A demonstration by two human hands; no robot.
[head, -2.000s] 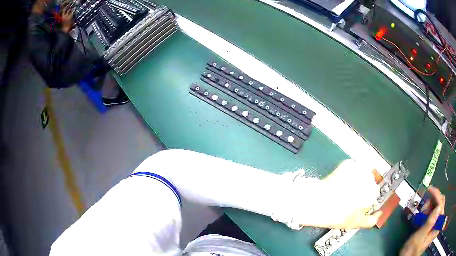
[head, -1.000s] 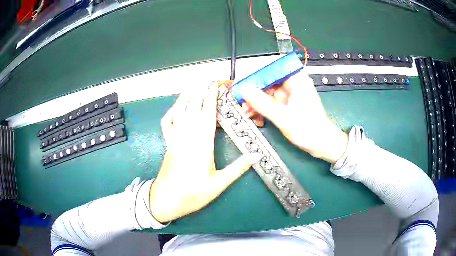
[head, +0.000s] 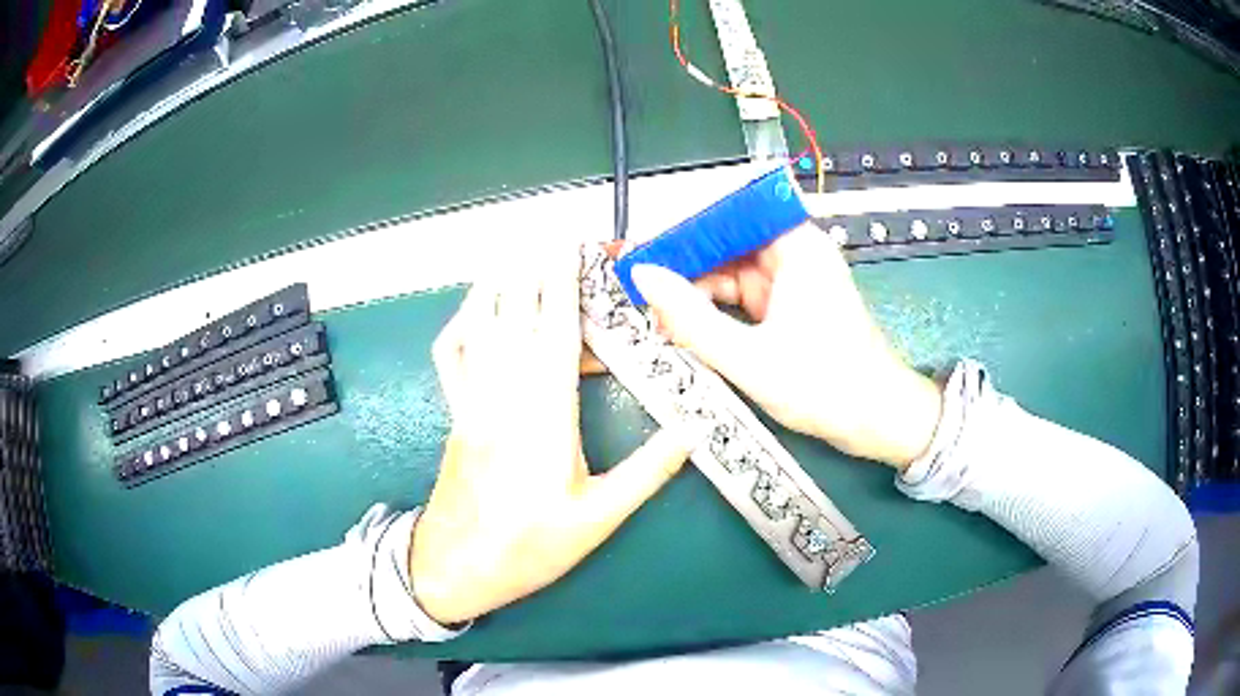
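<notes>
The strip module [head: 734, 442], pale grey with a wavy metal pattern, lies diagonally, its far end between my hands and its near end toward me at the right. My left hand [head: 510, 435] holds it, fingers along the far end and thumb on its middle. My right hand [head: 802, 340] grips the bright blue test probe [head: 721, 234], its left end at the strip's far end. A thin red wire [head: 802, 116] runs from the probe's right end. The base plate [head: 593, 363] is mostly hidden under the strip and my hands; only small orange-brown bits show.
Black strips with round silver dots lie in a group at left [head: 218, 394] and in two rows at right [head: 979, 229]. More are packed at far right [head: 1190, 313] and far left [head: 21, 469]. A black cable [head: 615, 123] and a pale strip [head: 741, 61] run back. A white band [head: 394, 258] crosses the green bench.
The view has swung from the bench's left side to the work in front. Since one second ago, the probe's left end has shifted slightly left and down, still at the strip's far end; both grips remain.
</notes>
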